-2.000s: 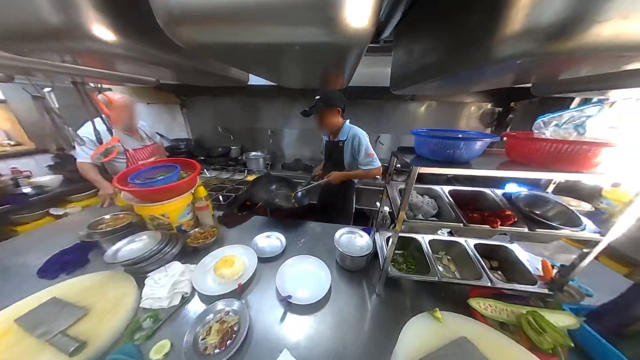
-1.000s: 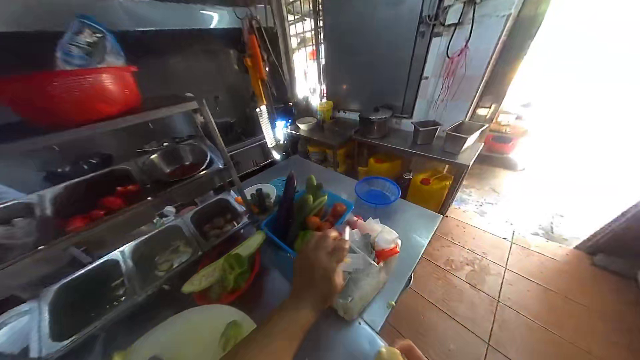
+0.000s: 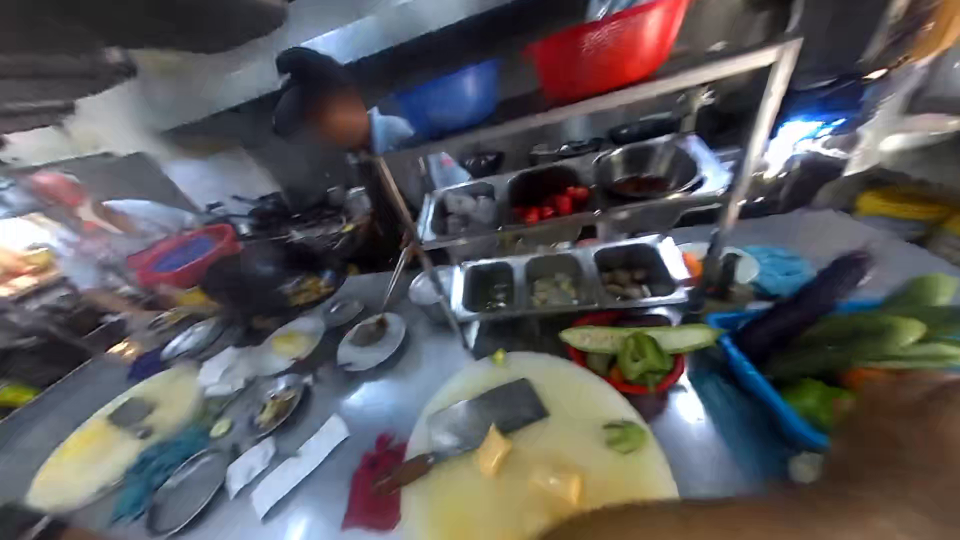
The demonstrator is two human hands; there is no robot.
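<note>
My left hand [image 3: 892,427], badly blurred, is at the right edge over the near side of a blue plastic basket [image 3: 772,394]; whether it holds anything is unclear. The basket has an eggplant [image 3: 802,304], long green vegetables [image 3: 855,341] and a green pepper [image 3: 814,405]. My forearm crosses the bottom of the view. Beyond it, a cleaver [image 3: 491,412] lies on a round cutting board [image 3: 622,465] beside pale orange food pieces [image 3: 493,450] and a green vegetable piece [image 3: 625,436]. A red basket [image 3: 667,381] holds a cut pale green vegetable [image 3: 675,338] and a green pepper [image 3: 643,360]. My right hand is outside the view.
Metal food pans [image 3: 555,281] stand behind the board under a metal rack [image 3: 757,142]. A red cloth [image 3: 375,484], white plates [image 3: 371,345] and another cutting board [image 3: 112,435] are at left. A co-worker in a dark cap [image 3: 315,82] stands behind; a banded wrist [image 3: 34,529] shows bottom left.
The view has swung back left from the basket and doorway side. The co-worker, at the wok two seconds ago, now has a utensil at a white plate that holds dark food.
</note>
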